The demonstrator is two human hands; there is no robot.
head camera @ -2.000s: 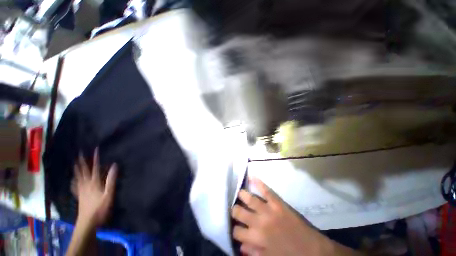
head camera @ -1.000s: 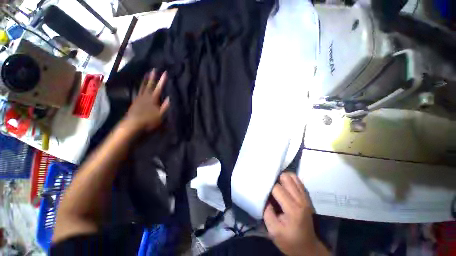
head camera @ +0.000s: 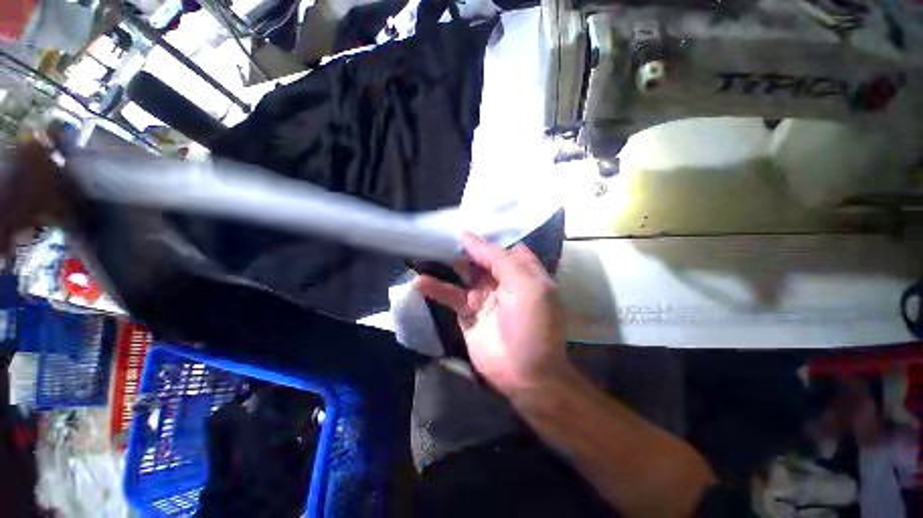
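Black fabric (head camera: 354, 132) lies in folds on the table left of the sewing machine (head camera: 698, 91). White fabric (head camera: 263, 207) stretches as a raised, blurred strip from the far left to my right hand, and more of it lies beside the needle area. My left hand (head camera: 30, 192) is dark and blurred at the left edge, at the strip's far end; its fingers cannot be made out. My right hand (head camera: 506, 314) is palm up, thumb and fingers on the near end of the white and black fabric. The presser foot (head camera: 605, 164) is right of the cloth.
The yellowish machine bed (head camera: 708, 202) and white table edge (head camera: 729, 314) are at the right. A blue basket (head camera: 329, 435) with dark cloth is below left, beside a red basket (head camera: 130, 374). Scissor handles (head camera: 914, 309) show at the right edge. Scraps lie at the lower right.
My left hand has moved from the black fabric out to the far left, and a white strip is now raised and stretched across. My right hand has moved up and left and turned palm up.
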